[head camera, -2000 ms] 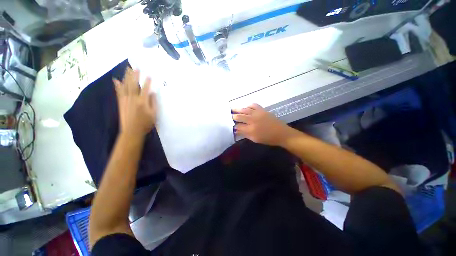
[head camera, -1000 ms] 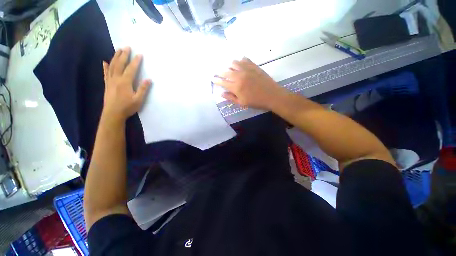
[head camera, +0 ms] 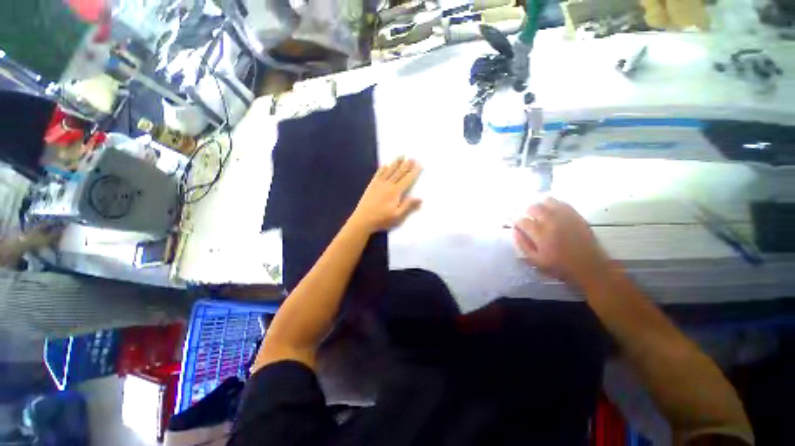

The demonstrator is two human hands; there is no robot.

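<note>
The white panel [head camera: 445, 209] lies flat on the machine bed, its far right part washed out by the lamp near the needle. The dark garment panel [head camera: 322, 174] lies to its left and hangs over the table's front edge. My left hand [head camera: 390, 197] rests flat on the cloth where dark meets white, fingers apart. My right hand [head camera: 551, 237] is at the white panel's right edge, fingers curled and blurred; the fingertips seem to hold the edge. The presser foot and needle are lost in glare beside the sewing machine head [head camera: 506, 109].
The table-edge ruler [head camera: 662, 274] runs along the front edge at right. A pen and snips [head camera: 732, 235] lie near a dark pouch [head camera: 774, 225]. A blue basket [head camera: 225, 340] stands below left. A grey box [head camera: 122, 192] and cables are beyond the table's left end.
The view has swung left and shows more of the left side. My hands stay on the cloth; my left hand now lies at the dark-white border. The right arm is blurred.
</note>
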